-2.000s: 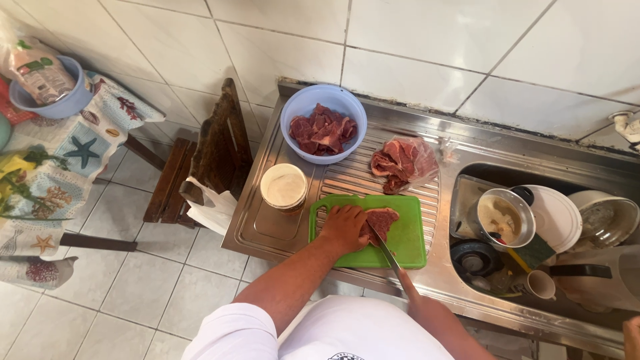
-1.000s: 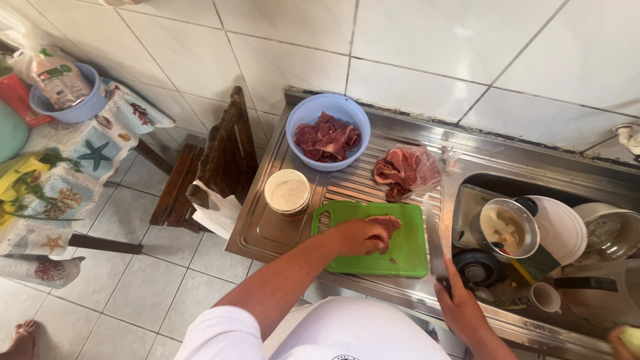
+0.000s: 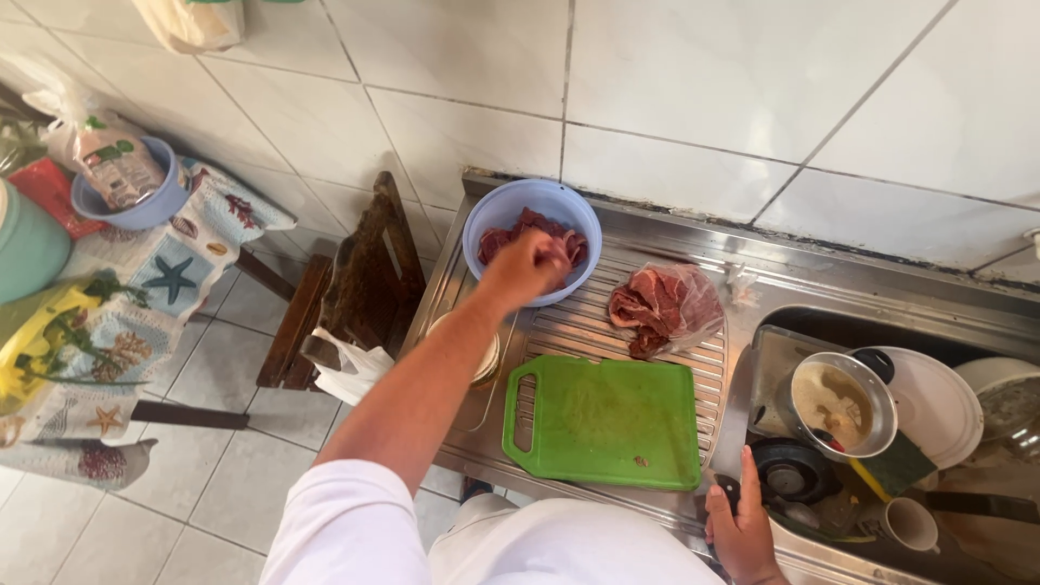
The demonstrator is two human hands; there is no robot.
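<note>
My left hand (image 3: 528,264) is over the blue plastic bowl (image 3: 592,236) of raw red meat slices (image 3: 532,225). Its fingers are curled and blurred, so whether a slice is between them is unclear. On the ribbed steel drainboard lies a green cutting board (image 3: 605,422), bearing only a small meat scrap (image 3: 641,461). Right of the bowl, more raw meat (image 3: 662,309) lies partly in a clear plastic bag. My right hand (image 3: 743,532), at the counter's front edge right of the board, holds a knife by its dark handle (image 3: 725,489), index finger extended; the blade is hard to make out.
A round white-topped tub (image 3: 486,345) stands left of the board, partly behind my left forearm. The sink at right holds a metal pot (image 3: 884,406), a white plate (image 3: 942,398), a cup (image 3: 910,522) and a sponge (image 3: 902,467). A wooden chair (image 3: 366,284) stands left of the counter.
My left hand has moved from the meat piece on the cutting board up to the bowl, and that piece is off the board. My right hand with the knife moved from the board to its right side.
</note>
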